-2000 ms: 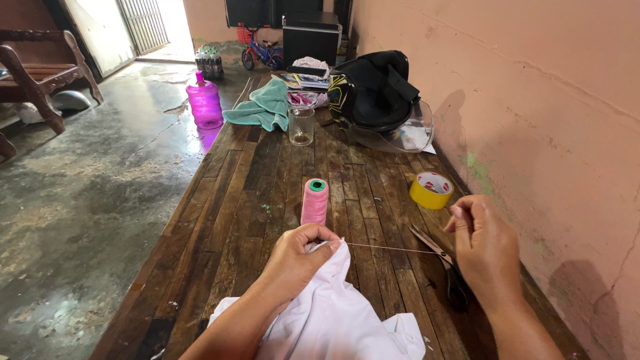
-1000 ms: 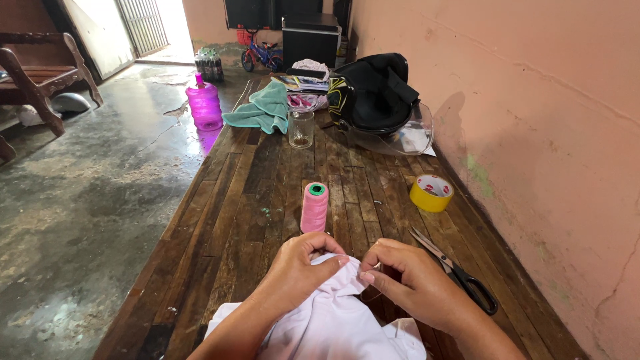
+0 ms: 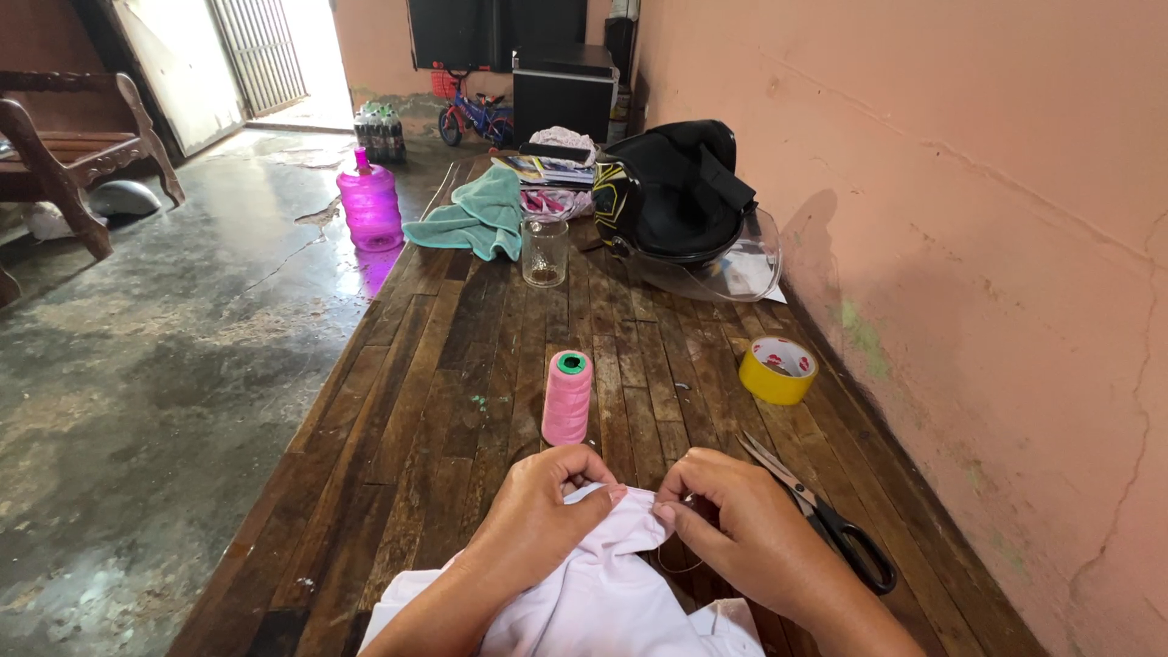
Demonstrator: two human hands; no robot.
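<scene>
White cloth [image 3: 593,584] lies bunched at the near end of the wooden table. My left hand [image 3: 552,516] pinches its upper edge between thumb and fingers. At the same edge, just to the right, my right hand [image 3: 730,525] pinches the fabric too. A loop of thread [image 3: 680,568] hangs below the right fingers; whether a needle is between them is too small to tell. Beyond my left hand a cone of pink thread [image 3: 567,401] stands upright. Black-handled scissors [image 3: 826,520] lie partly behind my right hand, blades pointing away.
A roll of yellow tape [image 3: 777,372] sits near the wall side. Farther back are a clear glass [image 3: 545,255], a teal towel [image 3: 474,214] and a black helmet [image 3: 680,196] with a clear visor. The peach wall [image 3: 958,274] runs along the table's right edge.
Two seconds ago my right hand was out to the right above the scissors, with thread stretched from the cloth. It has come back to the cloth edge beside my left hand.
</scene>
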